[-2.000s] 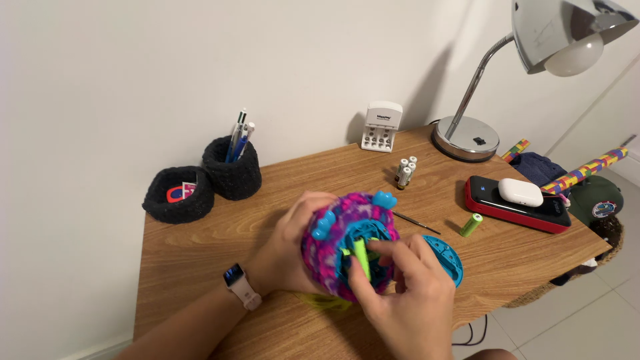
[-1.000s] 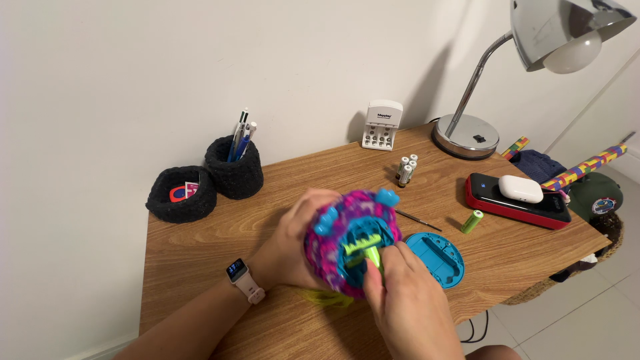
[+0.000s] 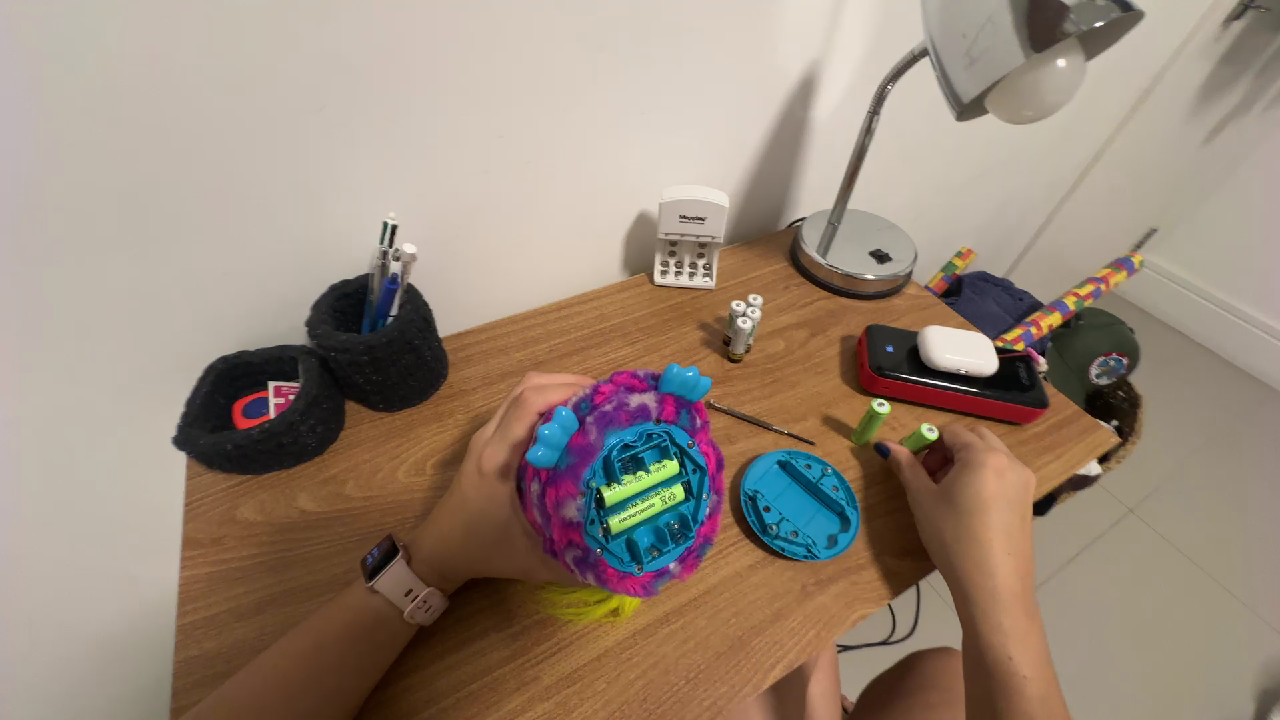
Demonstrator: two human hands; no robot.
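Observation:
My left hand grips a pink and purple furry toy from its left side, with its underside facing up. Two green AA batteries lie in the open blue battery compartment, and part of the compartment holds no battery. At the right, my right hand has its thumb and fingers on a green battery. Another green battery stands upright just left of it. Between the toy and my right hand, the round blue battery cover rests on the wooden desk. A thin screwdriver lies behind the cover.
Several white batteries stand near a white battery charger. A chrome lamp is at the back. A red and black power bank carries a white earbud case. Two black fabric baskets stand at the left.
My right hand has moved from the toy's compartment to the right, and a green battery is now at its fingers. The toy's compartment is now in plain view, with two batteries lying in it.

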